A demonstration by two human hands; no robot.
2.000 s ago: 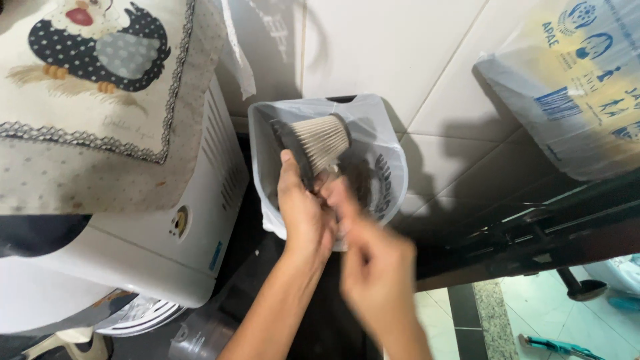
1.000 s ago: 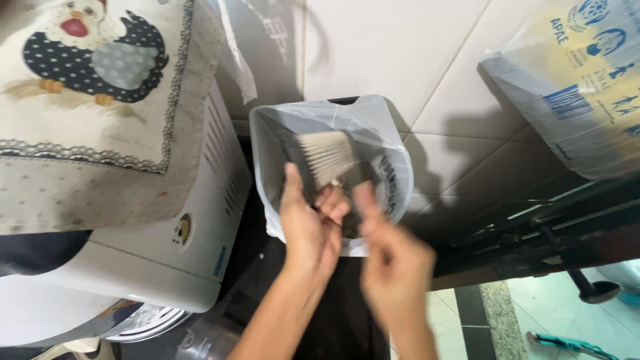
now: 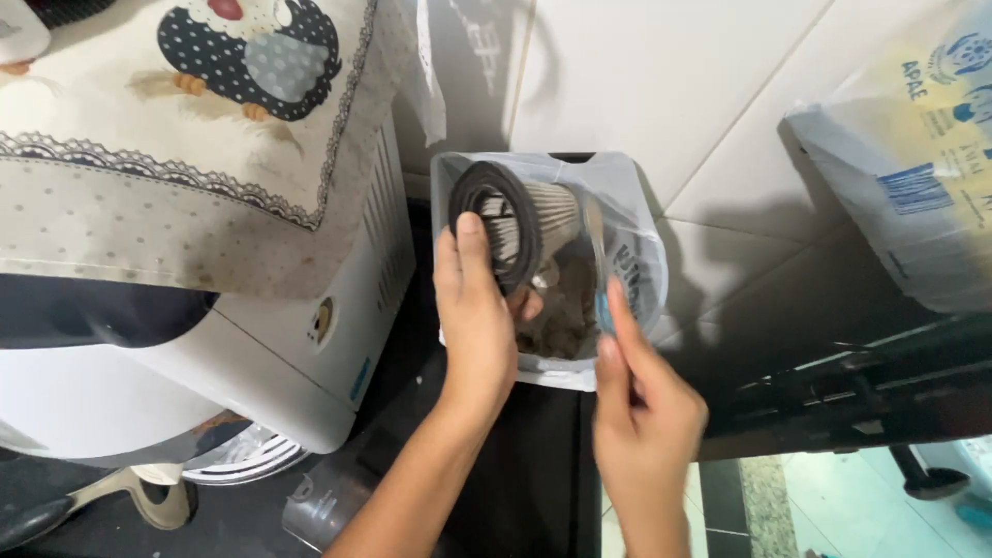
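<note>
My left hand (image 3: 477, 318) grips a pleated cone filter (image 3: 554, 209) by its black rubber rim, with the open end tilted toward me. The filter is over a small bin (image 3: 647, 232) lined with a whitish plastic bag. Grey-brown dust and debris (image 3: 570, 310) lie inside the bin, below the filter. In my right hand (image 3: 651, 411), at the bin's right side, is a slim brush (image 3: 598, 240) with a blue part near my fingers, probably a toothbrush. Its far end stands just right of the pleats, and whether it touches them I cannot tell.
A white appliance (image 3: 294, 372) under a cloth with a hen print (image 3: 248, 170) stands at left. Below it, a clear plastic container (image 3: 329, 504) rests on the black surface. White wall tiles (image 3: 620, 77) rise behind the bin. A printed plastic bag (image 3: 914, 178) hangs at right.
The filter has turned in my left hand, so its open rim now faces me more. My right hand has moved away from the filter, toward the right, with the brush in it.
</note>
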